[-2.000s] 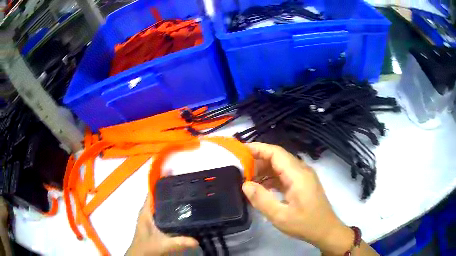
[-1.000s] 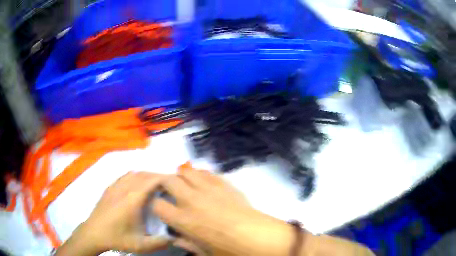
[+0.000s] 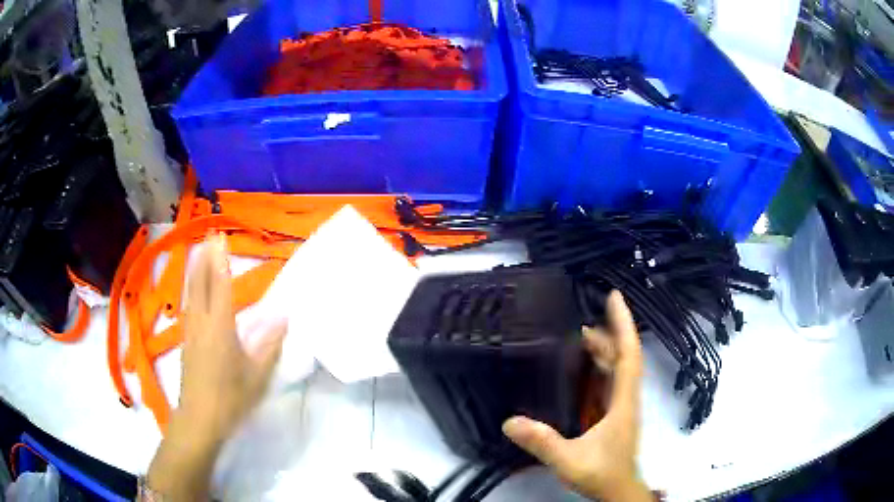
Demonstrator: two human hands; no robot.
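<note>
A black block-shaped power bank [image 3: 480, 338] stands tilted at the lower centre, with slots on its top end and black cables coming out at its bottom. My right hand [image 3: 598, 422] grips its right side, thumb on the front. A bit of orange shows between the unit and my fingers. My left hand [image 3: 211, 363] is raised at the left, fingers apart and blurred, holding nothing that I can see. A white sheet [image 3: 348, 294] lies between my hands, partly over the orange carry straps [image 3: 274, 211].
Black charging cables [image 3: 647, 265] are heaped at the right. Behind stand a blue strap bin [image 3: 333, 147] and a blue cable bin [image 3: 627, 152]. A metal post [image 3: 123, 108] and black units [image 3: 93, 230] are at the left. A translucent bag [image 3: 819, 275] is at the right.
My hands were together at the lower left around the unit. Now they are apart, the left one free, and the unit is upright in my right hand further right. The white sheet has appeared.
</note>
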